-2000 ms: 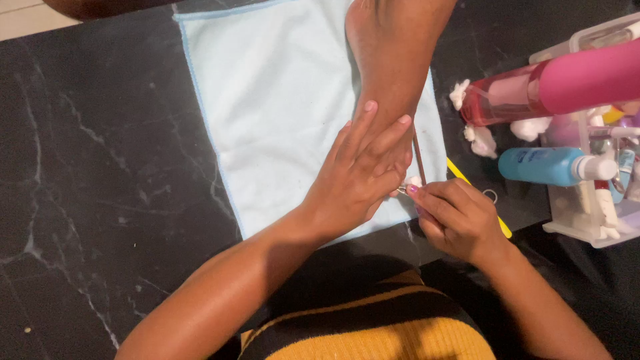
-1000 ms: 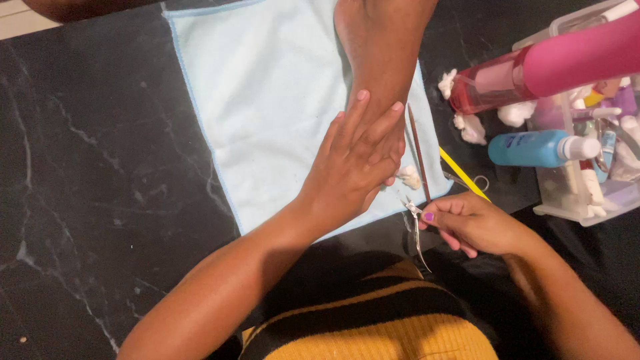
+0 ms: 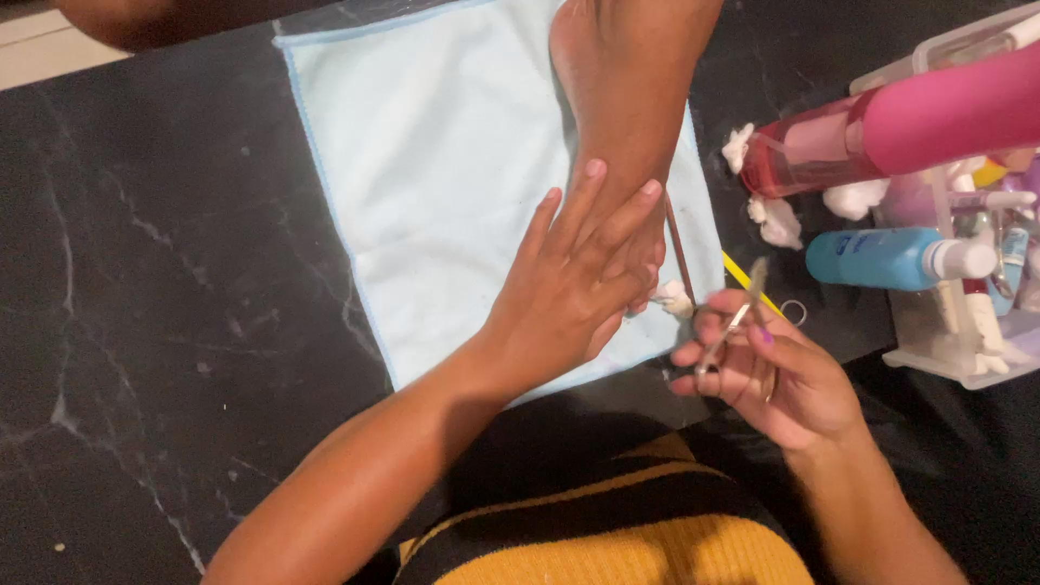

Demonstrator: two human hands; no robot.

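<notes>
Another person's foot (image 3: 626,114) rests on a pale blue towel (image 3: 431,146). Spread over the top of that foot, near the toes, is my left hand (image 3: 561,284), its fingers pointing up the foot. My right hand (image 3: 780,374), to the right of the toes, holds a small metal cuticle nipper (image 3: 735,321), blurred and loosely between fingers and palm. A tuft of cotton (image 3: 674,299) lies by the toes. A thin brown stick (image 3: 678,248) lies on the towel beside the foot; its lower end is close to my right fingers.
A yellow stick (image 3: 743,276) and a small ring (image 3: 793,313) lie beyond my right hand. At right are a blue bottle (image 3: 873,257), a pink bottle (image 3: 951,114), cotton pieces (image 3: 780,223) and a clear plastic bin (image 3: 963,361) of supplies, on a black marbled surface (image 3: 162,268).
My right hand has moved away from the toes and turned more palm up, with the nipper still in it. My left hand stays on the foot.
</notes>
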